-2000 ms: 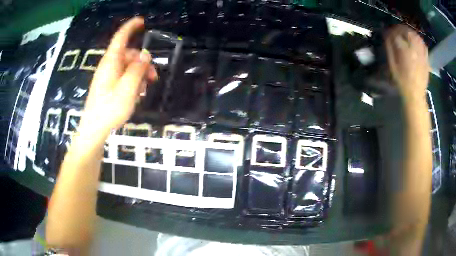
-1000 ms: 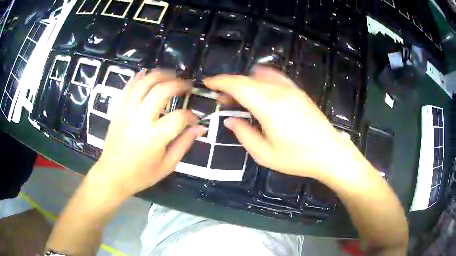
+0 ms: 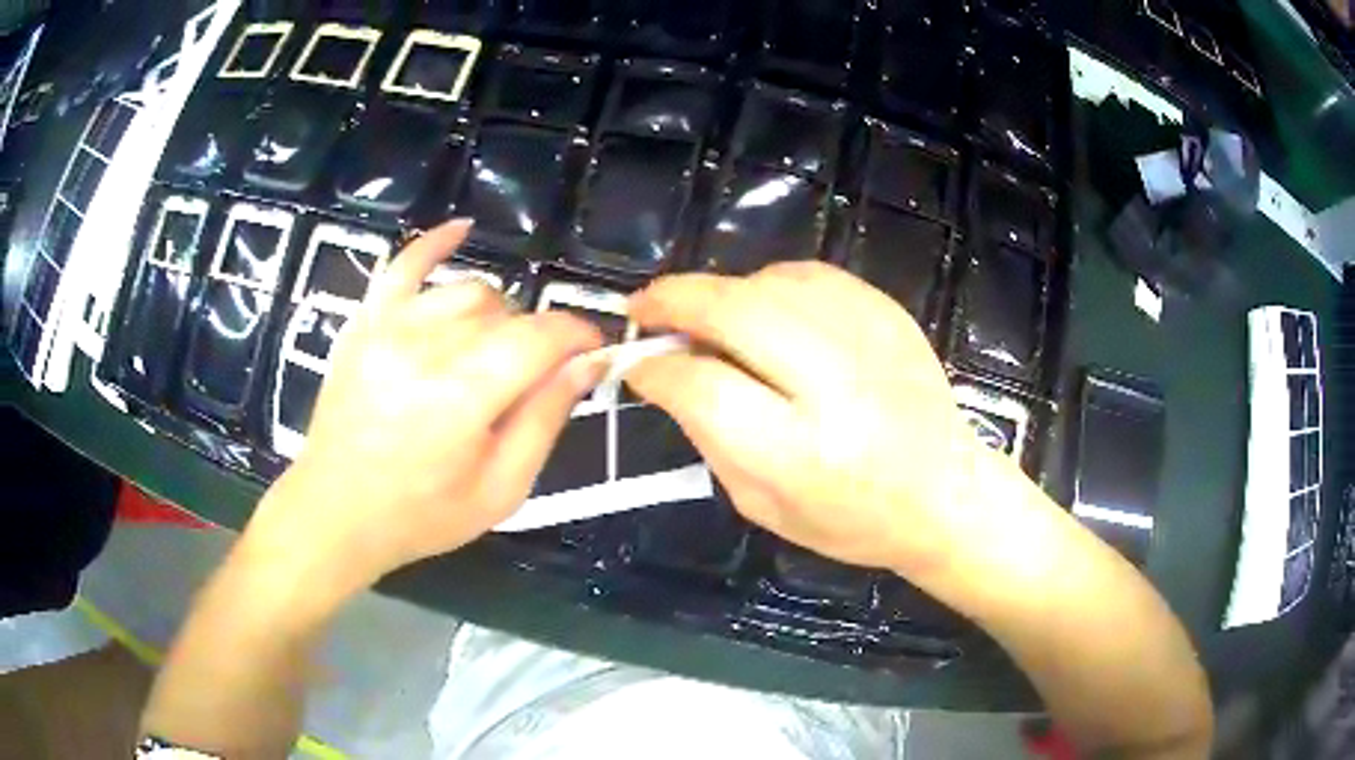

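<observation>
The sticker sheet point(image 3: 562, 505), white-edged with black cells, lies on the black blister tray point(image 3: 632, 208), partly under both hands. My left hand point(image 3: 461, 379) and my right hand point(image 3: 803, 401) meet over the sheet. Their thumbs and index fingertips pinch the upper white edge of the sheet, or a thin white strip there; I cannot tell which. The fingers hide most of what is held. Pieces with a cream square outline point(image 3: 431, 64) sit in tray pockets at the upper left and along the row beside my left hand.
A glossy dark panel point(image 3: 1119, 453) lies right of the tray. Spare sticker sheets point(image 3: 1275, 468) lie at far right and far left. Crumpled dark film scraps point(image 3: 1189, 201) and a small white tab point(image 3: 1147, 299) are at upper right. Grey floor shows below the bench.
Two seconds ago the hands were apart, the right by the scraps. They came together over the sheet. Since one second ago, the fingertips have closed together on a white edge or strip.
</observation>
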